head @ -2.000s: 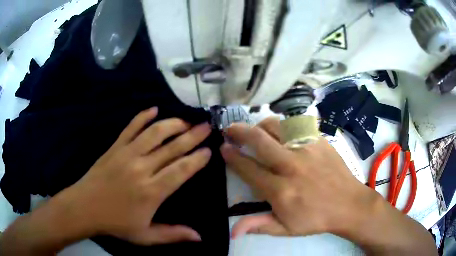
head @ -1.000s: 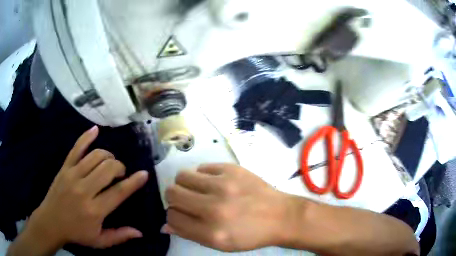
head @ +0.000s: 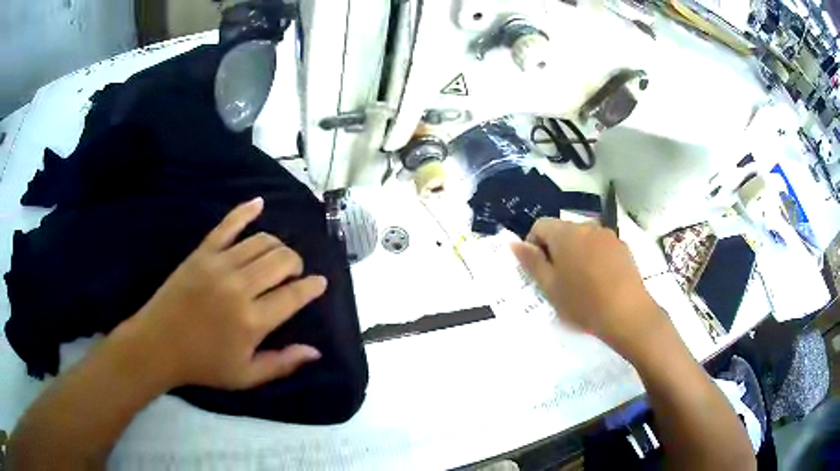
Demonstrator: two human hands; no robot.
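Observation:
A large black garment (head: 184, 175) lies on the white table, its right edge beside the needle plate (head: 357, 230) and under the sewing machine head (head: 355, 101). My left hand (head: 239, 308) rests on the garment with its fingers spread. My right hand (head: 589, 276) is at the right, just in front of the pile of black labels (head: 520, 201), slightly blurred. A dark shears blade (head: 611, 207) points up beyond it; the handles are hidden by the hand, and I cannot tell whether it grips them. A dark narrow strip (head: 433, 323) lies right of the garment.
Black thread snips (head: 564, 143) lie behind the labels. A tan spool (head: 430, 177) is on the machine front. A dark rectangle (head: 726, 281) lies on brown patterned cloth at the right. The table's front edge (head: 562, 440) runs below, with dark cloth beyond it.
My right hand has moved away from the machine bed to the right, over where the red shears handles showed. My left hand stays on the garment. The view has shifted and widened.

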